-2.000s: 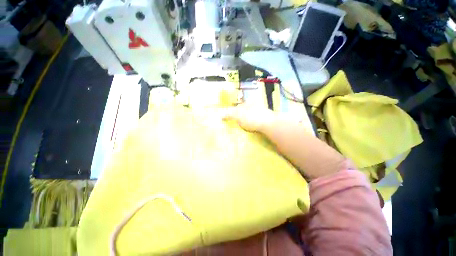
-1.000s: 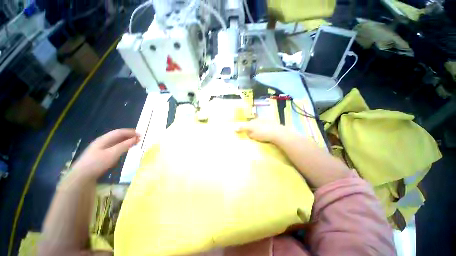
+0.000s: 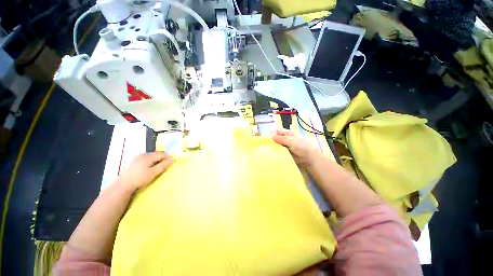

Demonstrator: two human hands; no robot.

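Observation:
A large yellow bag body (image 3: 221,210) lies from the sewing area down towards me, its far edge under the head of the white pattern sewing machine (image 3: 130,81). My left hand (image 3: 148,168) is at its far left edge, fingertips on the material. My right hand (image 3: 292,144) holds its far right corner, fingers on top near the edge. The middle of the far edge is washed out by bright light. A yellow clamp piece (image 3: 246,114) with dark marks sits just beyond the bag. Whether the needle touches the bag cannot be told.
A red-and-black tool (image 3: 285,112) with black wires lies right of the clamp. A grey-screened control panel (image 3: 335,51) stands back right. Crumpled yellow bag bodies (image 3: 400,153) are piled at right. A bundle of straps (image 3: 48,259) hangs at lower left.
My left hand was out of view, then came in raised at the left, and now rests on the bag's left edge. My right hand has shifted outward to the bag's right corner. The view has shifted.

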